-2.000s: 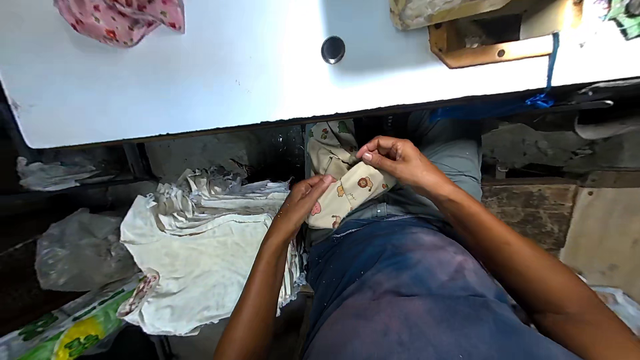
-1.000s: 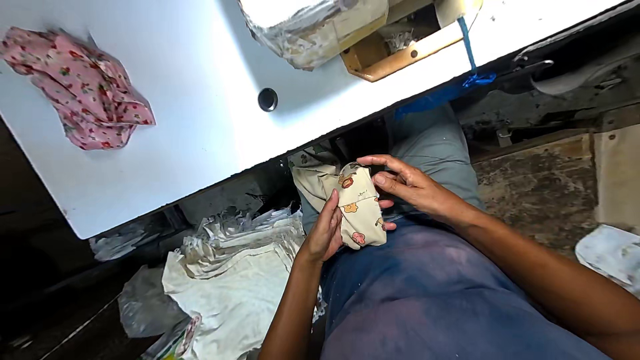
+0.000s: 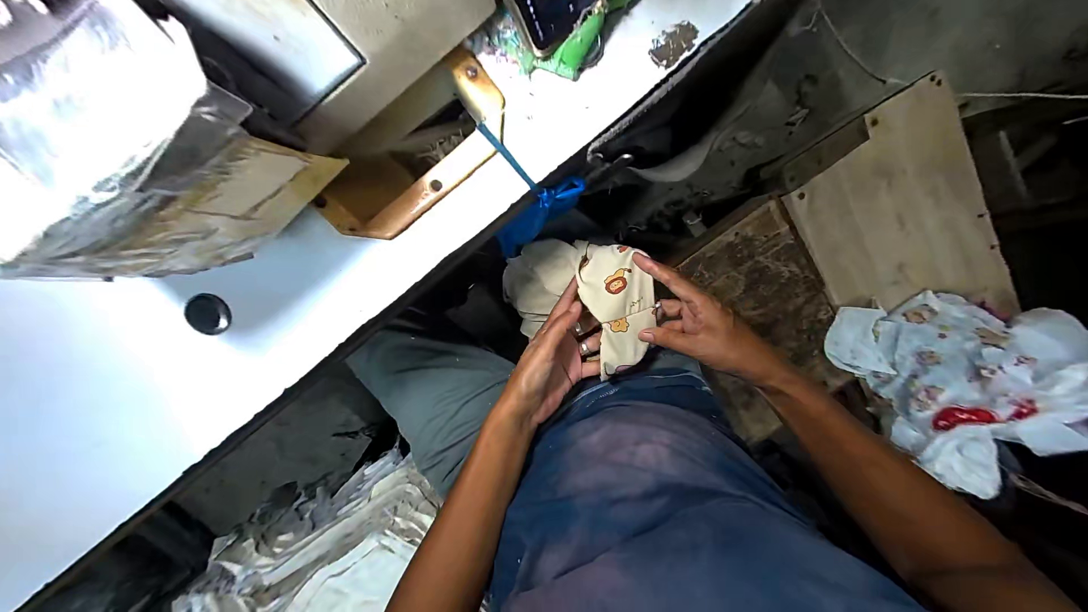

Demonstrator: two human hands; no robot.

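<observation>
A cream printed cloth (image 3: 619, 297), with small cartoon animal figures and a seam across it, lies between my two hands above my lap. My left hand (image 3: 552, 357) holds it from the left, its fingers partly behind the fabric; a ring shows on one finger. On the right side, my right hand (image 3: 701, 327) grips the cloth's edge, with the index finger at the upper corner and the thumb lower down. More plain cream fabric (image 3: 540, 276) bunches to the left of the printed part, near the table's edge.
A white table (image 3: 280, 340) with a round dark hole spans the upper left. On it are a sewing machine's base (image 3: 399, 76), a plastic-wrapped bundle (image 3: 127, 161) and a phone (image 3: 552, 21). Blue cloth (image 3: 544, 208) is tied at the edge. Stacked white fabric (image 3: 331, 544) and printed cloth (image 3: 960, 374) flank me.
The view has swung far to the right. The cream cloth remains in both hands, and its printed part is now more spread between them. My right fingers have moved onto its right edge.
</observation>
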